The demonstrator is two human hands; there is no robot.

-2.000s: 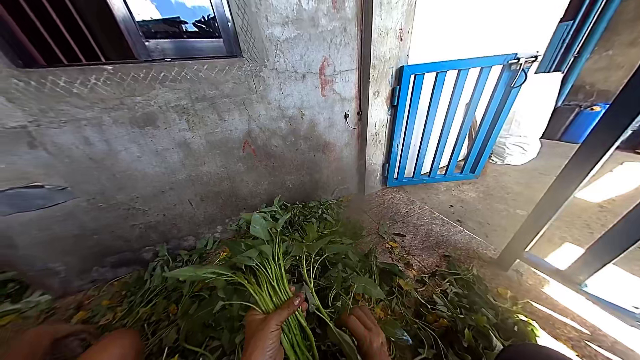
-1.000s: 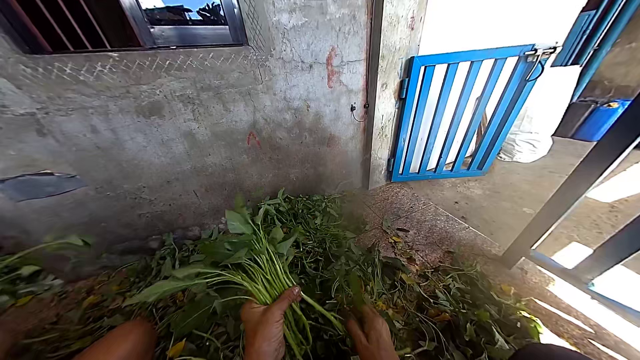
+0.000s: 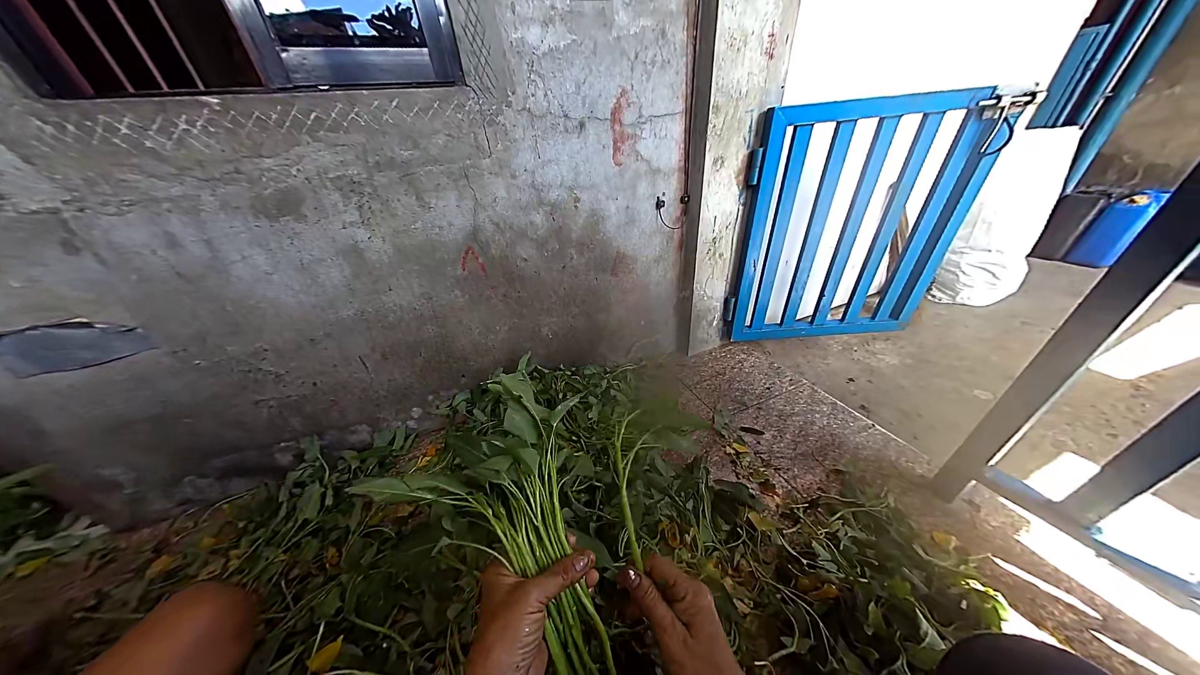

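Observation:
A bundle of long green leafy stems is gripped in my left hand, thumb across the stems and leaves pointing up and away. To its right, my right hand pinches a separate green stem between thumb and fingers; its leafy top is blurred. Under and around both hands lies a heap of cut leafy greens on the ground, with some yellow leaves mixed in. The lower ends of the bundle run out of view at the bottom edge.
Beyond the heap rises a concrete wall with a barred window. A blue metal gate stands back right, near a white sack and a blue container. A dark metal railing crosses the right side. My knees show at the bottom.
My right hand now holds a stem upright beside the bundle; one second ago it was low over the heap. My left hand keeps its hold on the bundle.

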